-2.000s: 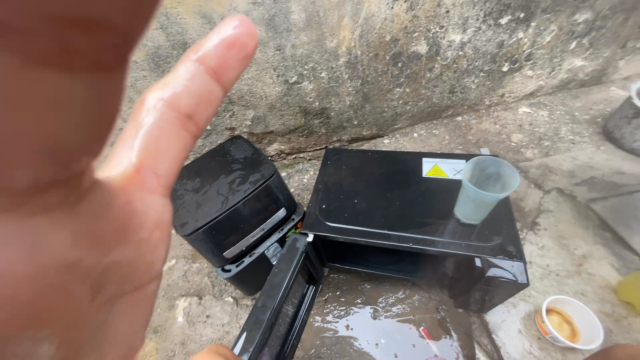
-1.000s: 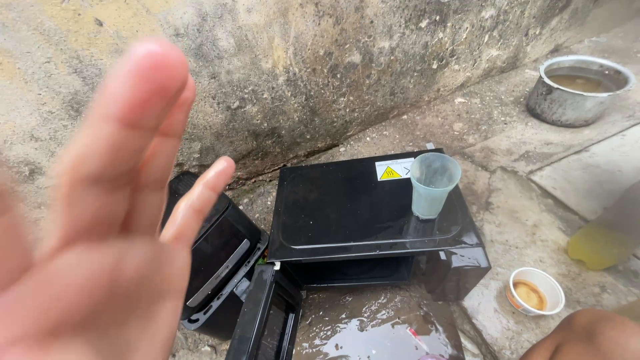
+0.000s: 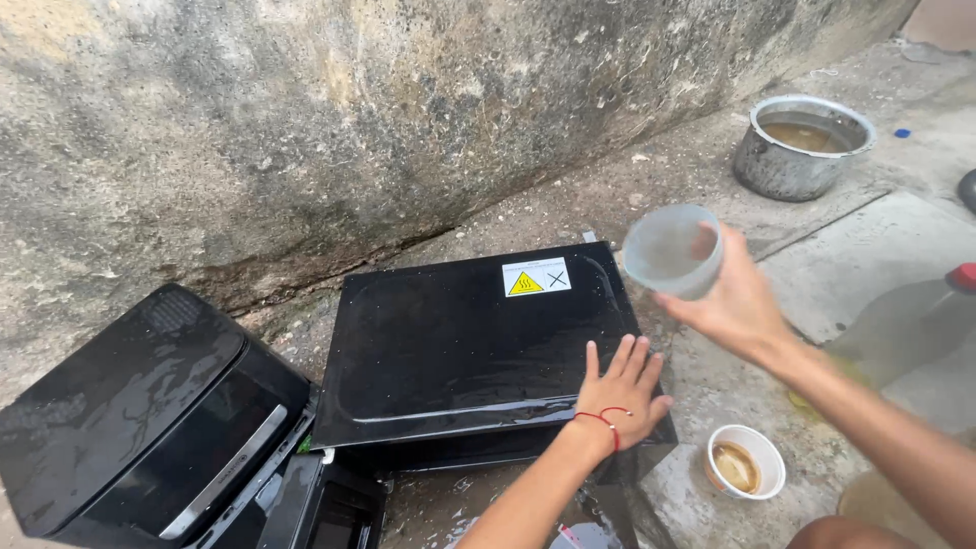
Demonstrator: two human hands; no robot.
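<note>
A black microwave oven (image 3: 457, 343) with a wet top and a warning sticker (image 3: 537, 277) sits near the wall, its door (image 3: 324, 503) open. My left hand (image 3: 621, 393), with a red string bracelet on the wrist, lies flat with spread fingers on the top's front right part. My right hand (image 3: 732, 293) grips a translucent plastic cup (image 3: 671, 252), tilted and held above the ground just right of the oven. What the cup holds cannot be told.
A black air fryer (image 3: 145, 412) stands at the left. A metal pot (image 3: 804, 149) of murky water is at the upper right. A small white tub (image 3: 746, 463) with brown liquid and a large clear bottle with a red cap (image 3: 907, 328) stand at the right. A rough wall (image 3: 343, 137) runs behind.
The cup stood on the oven's top; now my right hand holds it off the surface. My left hand, raised close to the camera before, now rests on the oven.
</note>
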